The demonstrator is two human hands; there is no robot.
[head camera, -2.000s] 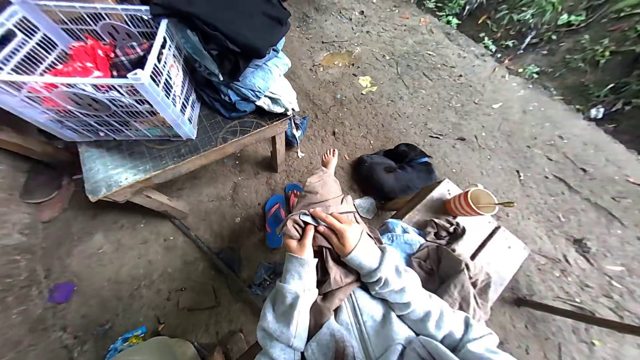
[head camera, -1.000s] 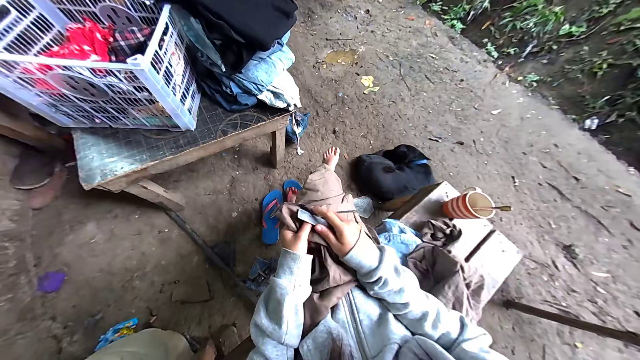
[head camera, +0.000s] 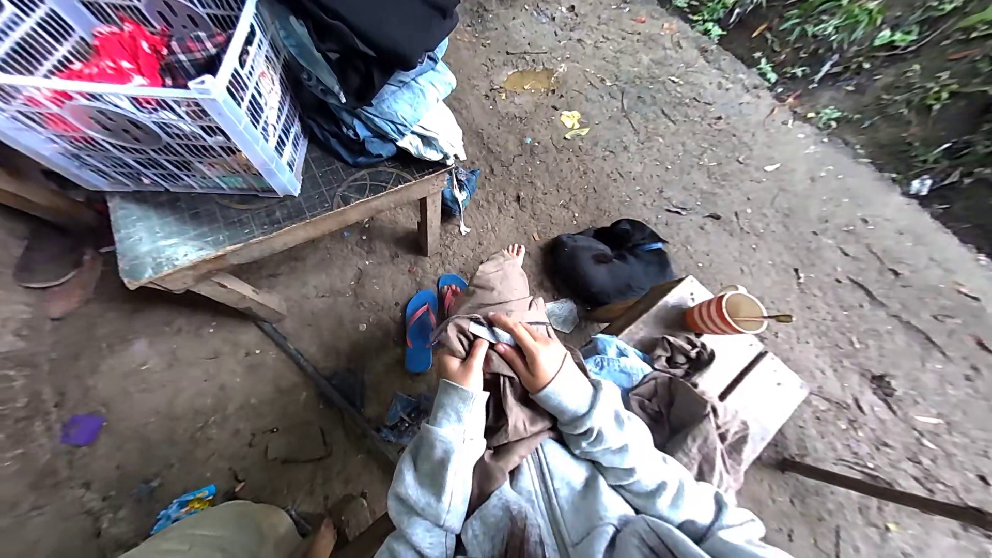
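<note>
Brown cloth point(head camera: 519, 403) lies bunched over my lap and leg. My left hand point(head camera: 465, 363) pinches a fold of it, thumb up, beside a small pale strip point(head camera: 490, 333) that may be a label or a lining piece. From the other side my right hand point(head camera: 535, 355) grips the same cloth, its fingers at the strip's right end. The two hands are close together. A bare foot point(head camera: 515, 251) shows beyond the cloth. Whether a small tool is hidden between the fingers, I cannot tell.
A white plastic crate point(head camera: 256, 139) with red clothes and a pile of garments point(head camera: 403, 101) stand on a low table point(head camera: 310, 232). Blue flip-flops point(head camera: 420, 332) and a curled-up black dog point(head camera: 611, 263) are on the dirt. A striped mug point(head camera: 717, 314) with a spoon stands on a wooden bench point(head camera: 763, 395) at right.
</note>
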